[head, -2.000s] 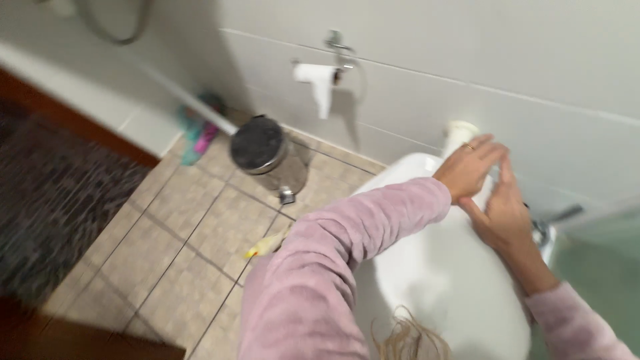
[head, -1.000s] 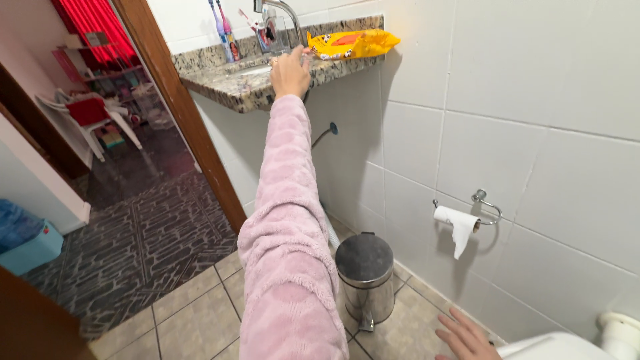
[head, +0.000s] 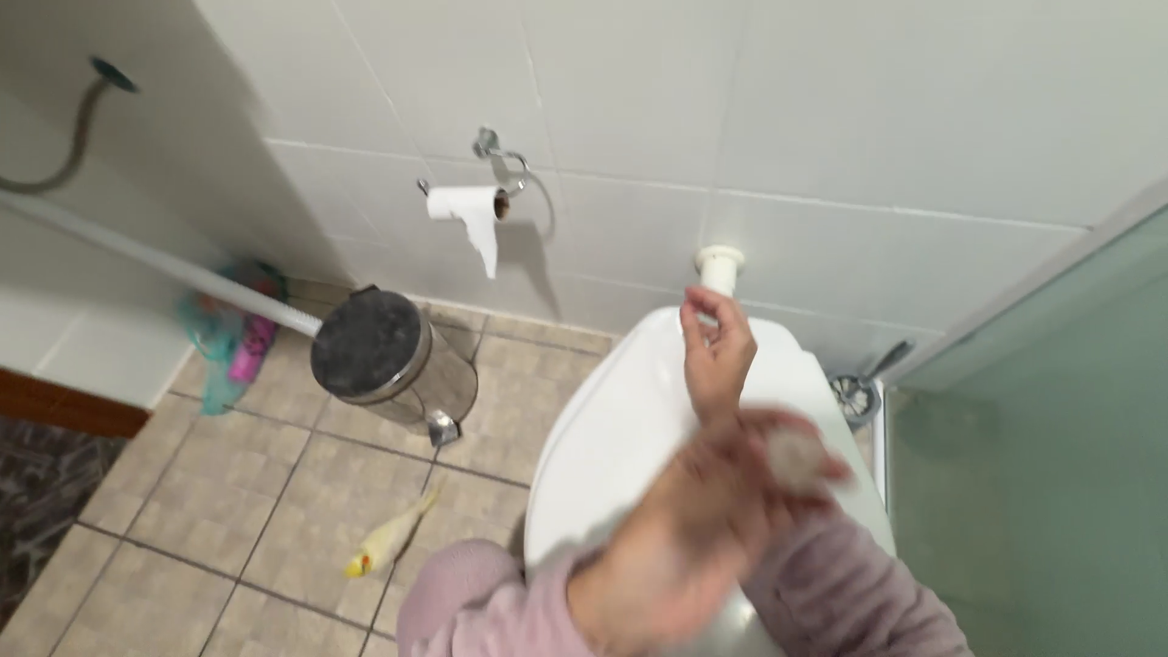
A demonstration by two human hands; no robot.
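My left hand [head: 698,529], strongly blurred, reaches up and right from its pink fleece sleeve over the closed white toilet lid [head: 602,438]. A pale blur shows among its fingers; whether it is a held thing cannot be told. My right hand [head: 718,351] is farther up, over the lid's back part near the white pipe [head: 719,266] at the wall. Its fingers are bent and slightly apart, with nothing visible in them. My left hand and forearm cross in front of the right forearm, hiding part of it.
A pale yellow bird with orange cheeks [head: 388,538] stands on the tiled floor, left of my knee. Beyond it is a steel pedal bin [head: 401,365]. A toilet roll [head: 465,205] hangs on the wall. A toilet brush [head: 858,397] and greenish glass panel [head: 1040,438] are at right.
My left hand has moved from the granite sink counter, beside the tap, to above the toilet lid. The right hand has come up over the lid. The view has swung down and right.
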